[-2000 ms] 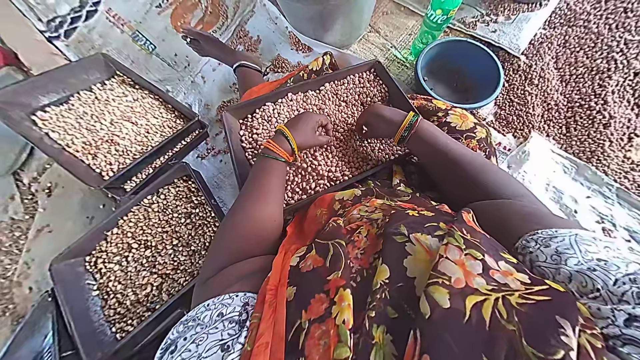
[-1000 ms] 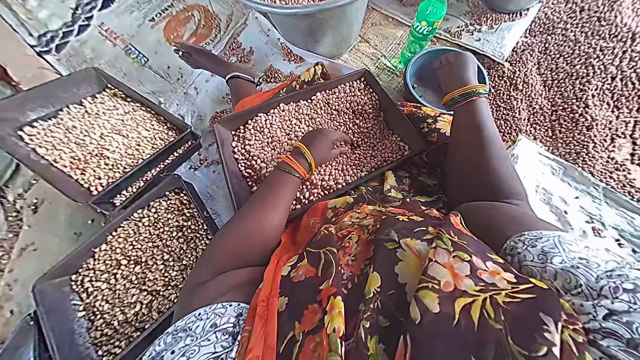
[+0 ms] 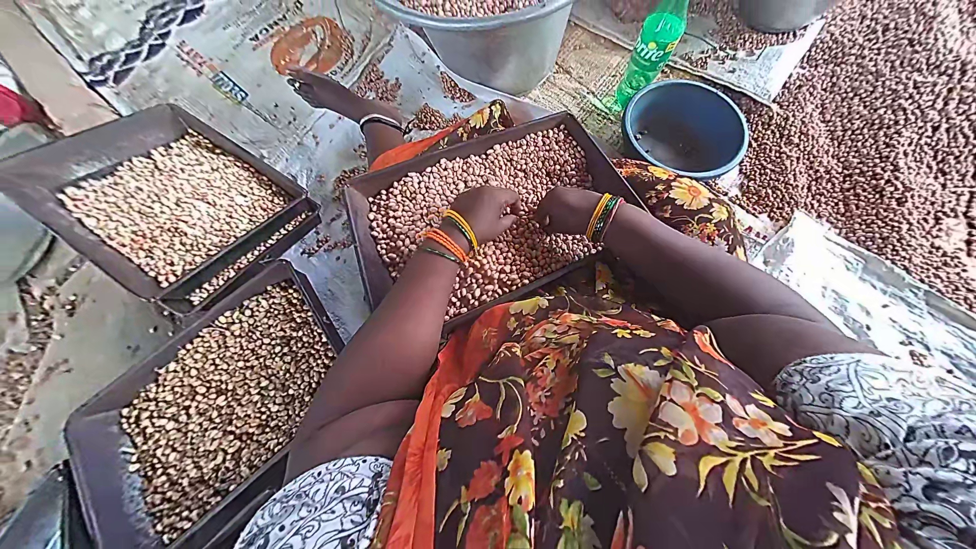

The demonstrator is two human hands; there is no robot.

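Note:
A dark metal tray [image 3: 358,229] filled with small pinkish-brown nuts or seeds [image 3: 427,198] lies across my lap. Over its middle, my left hand [image 3: 488,213] has its fingers curled down at the nuts, with orange and yellow bangles on the wrist. Close to its right is my right hand [image 3: 564,211], fingers bent downward at the same nuts, with yellow and green bangles. A small gap parts the two hands. Whether either one pinches a nut is hidden by the fingers.
Stacked dark trays of pale nuts [image 3: 175,206] stand at the left, below them another tray of browner nuts [image 3: 229,404]. Beyond my lap are a blue bowl [image 3: 686,130], a green plastic bottle [image 3: 652,49] and a large grey tub [image 3: 496,53]. Loose nuts [image 3: 877,145] cover the floor at right.
One second ago my right hand was at the blue bowl; it is back over the tray on my lap, beside my left hand. My left hand has stayed over the tray.

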